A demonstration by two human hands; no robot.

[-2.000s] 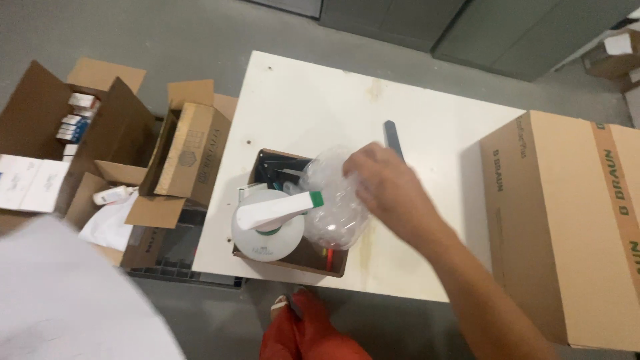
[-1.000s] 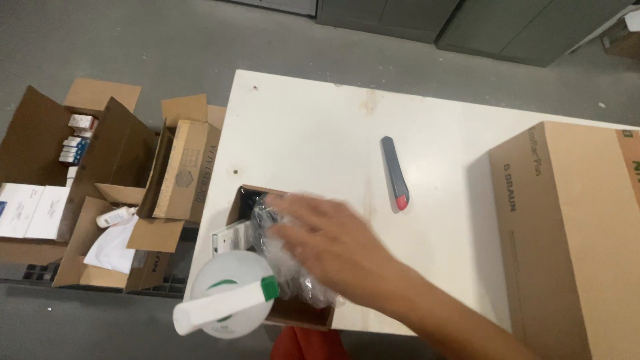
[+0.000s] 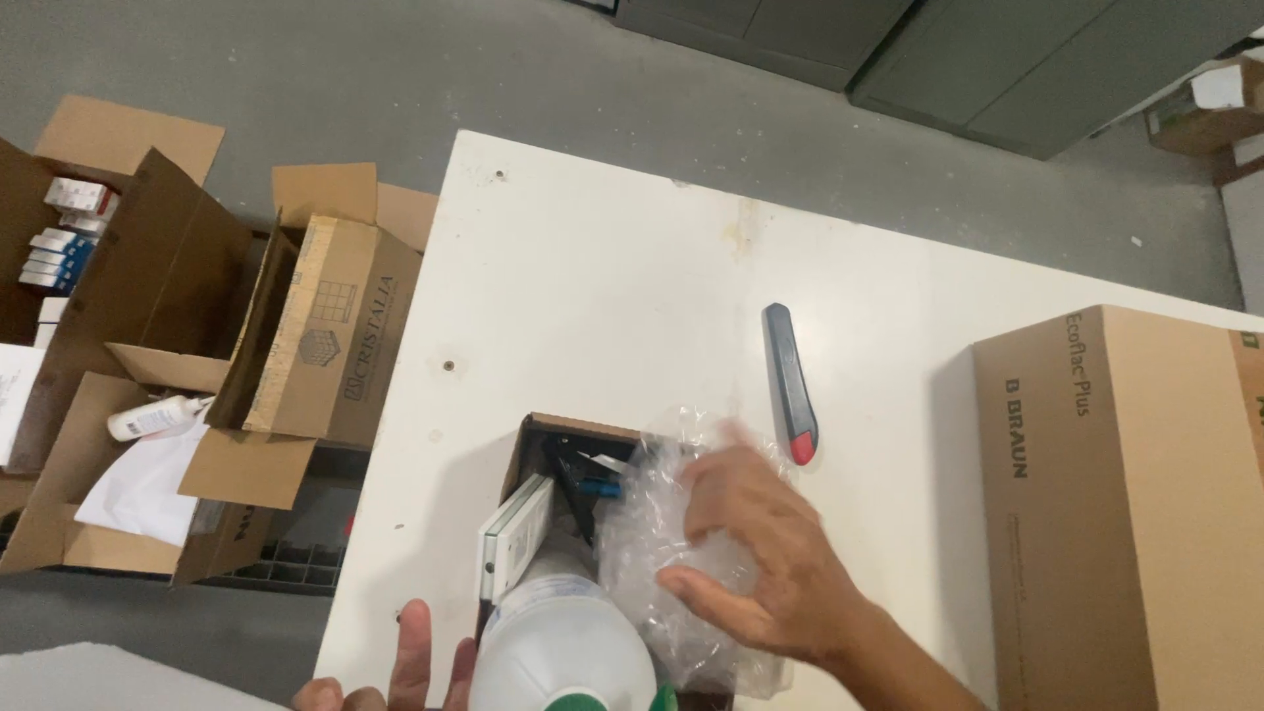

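Crumpled clear plastic wrap (image 3: 662, 553) bulges over the right side of a small open cardboard box (image 3: 583, 427). My right hand (image 3: 760, 553) is over that plastic, fingers curled and apart, blurred by motion; whether it grips any is unclear. At the bottom edge, the fingers of my left hand (image 3: 410, 662) are spread beside the box, holding nothing visible. Inside the box are a translucent white plastic bottle (image 3: 563, 642) with green at its top, a white flat device or case (image 3: 515, 538) and dark and blue items. A grey utility knife with a red end (image 3: 790, 385) lies on the table.
The white table (image 3: 592, 276) carries a large closed cardboard carton (image 3: 1066, 513) at right. On the left, lower down, stand open cardboard boxes (image 3: 326, 326) with small packs, a white bottle (image 3: 153, 419) and paper. Grey cabinets (image 3: 987, 69) stand beyond the floor.
My left hand's fingers have come into view beside the box. My right hand stays over the plastic wrap, its fingers now curled apart. The utility knife has not moved on the table.
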